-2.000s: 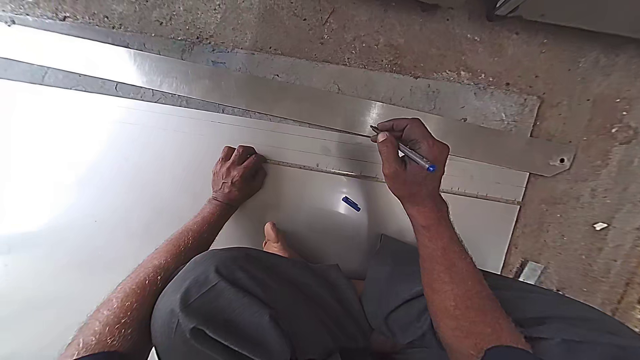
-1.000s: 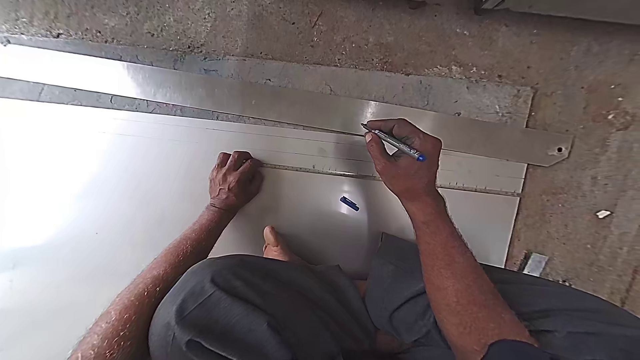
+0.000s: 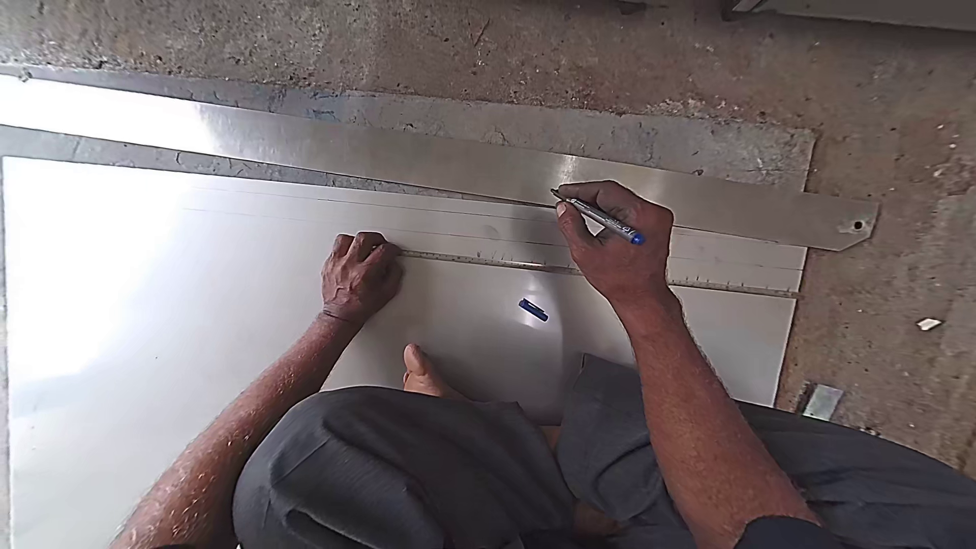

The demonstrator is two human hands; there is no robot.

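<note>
My right hand [image 3: 621, 240] holds a marker pen [image 3: 602, 219] with a blue end, its tip by the near edge of a long metal straightedge [image 3: 457, 156]. A narrow steel ruler [image 3: 488, 261] lies across the shiny sheet [image 3: 191, 305] nearer to me. My left hand [image 3: 361, 276] presses on the ruler's left part, fingers curled; the grip on it cannot be made out. Faint lines run along the sheet between ruler and straightedge. A blue pen cap [image 3: 533, 309] rests on the sheet between my hands.
My bare foot [image 3: 428, 374] and bent knees in grey trousers are on the near side. A greyish board [image 3: 732, 145] lies under the straightedge on the rough concrete floor [image 3: 900, 137]. A small metal piece [image 3: 823, 402] and a white chip [image 3: 929, 324] lie to the right.
Both hands stay in nearly the same places. The pen in my right hand is tilted slightly differently than two seconds ago.
</note>
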